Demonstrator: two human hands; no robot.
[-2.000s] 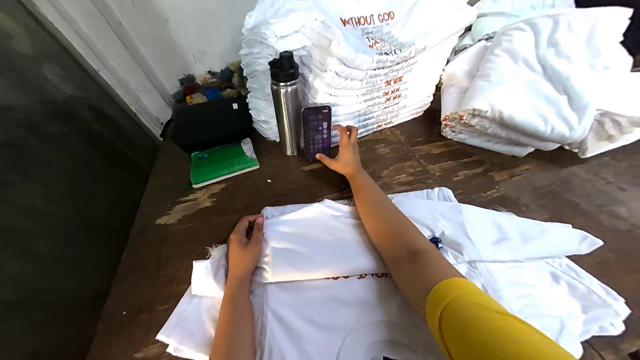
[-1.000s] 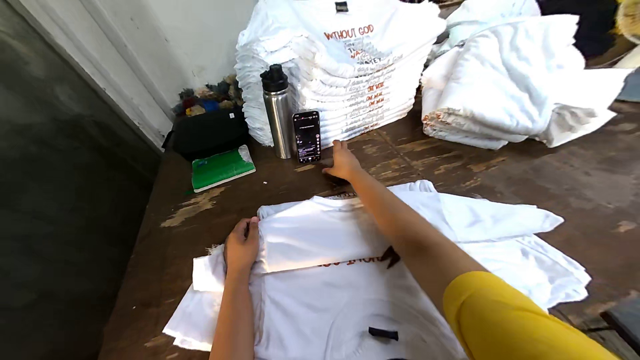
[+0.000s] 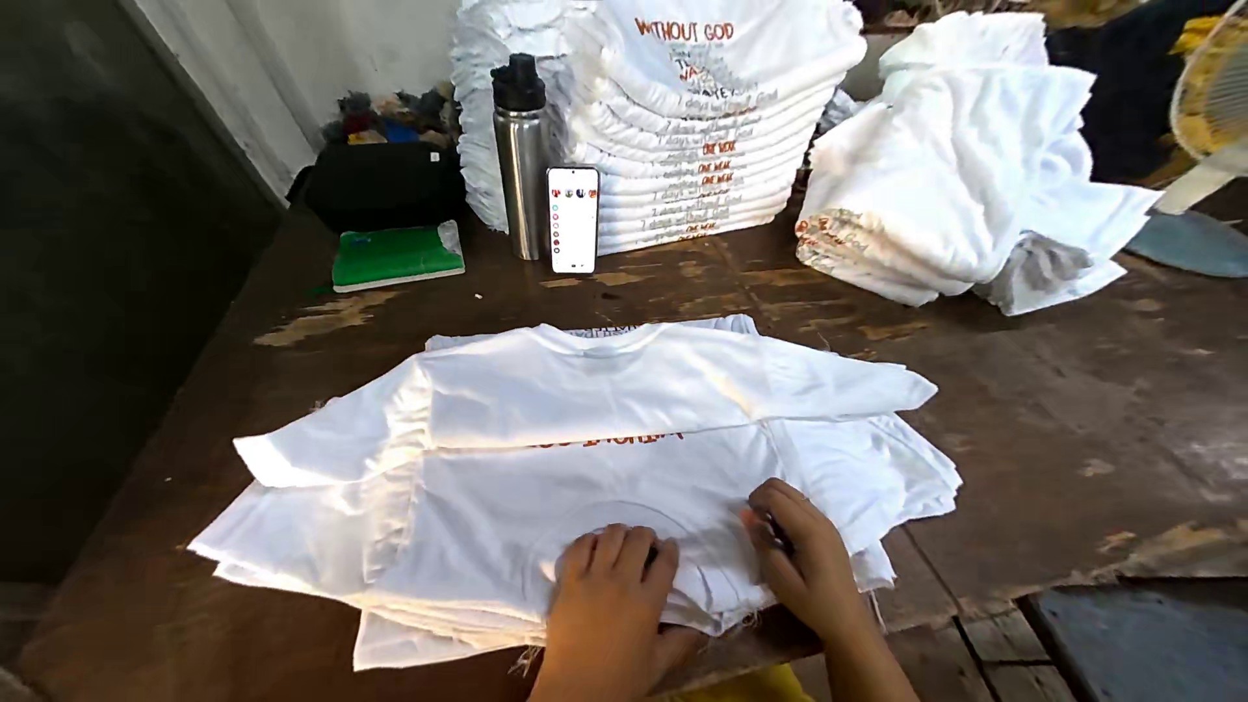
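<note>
White T-shirts (image 3: 487, 497) lie in a loose pile near the table's front edge, the top one partly folded over with some orange print showing under the fold. My left hand (image 3: 614, 585) rests on the lower part of the pile, fingers bent on the fabric and its thumb hidden below. Just right of it, my right hand (image 3: 799, 556) is at the shirt's lower right part with curled fingers; whether cloth is pinched between them cannot be told. Beyond the pile, a smartphone (image 3: 573, 219) with a lit screen stands upright against a steel bottle (image 3: 524, 166).
A tall stack of folded printed shirts (image 3: 682, 127) stands behind the bottle. Left of it are a green notebook (image 3: 398, 257) and a black case (image 3: 385, 185). A heap of white cloth (image 3: 936, 175) and a fan (image 3: 1209, 107) are at the right. The worn wooden table (image 3: 1053, 409) has a front edge.
My right hand has moved from beside the phone back to the near part of the shirts. My left hand has left the fold's left end for the lower middle. The phone's screen has turned from dark to white.
</note>
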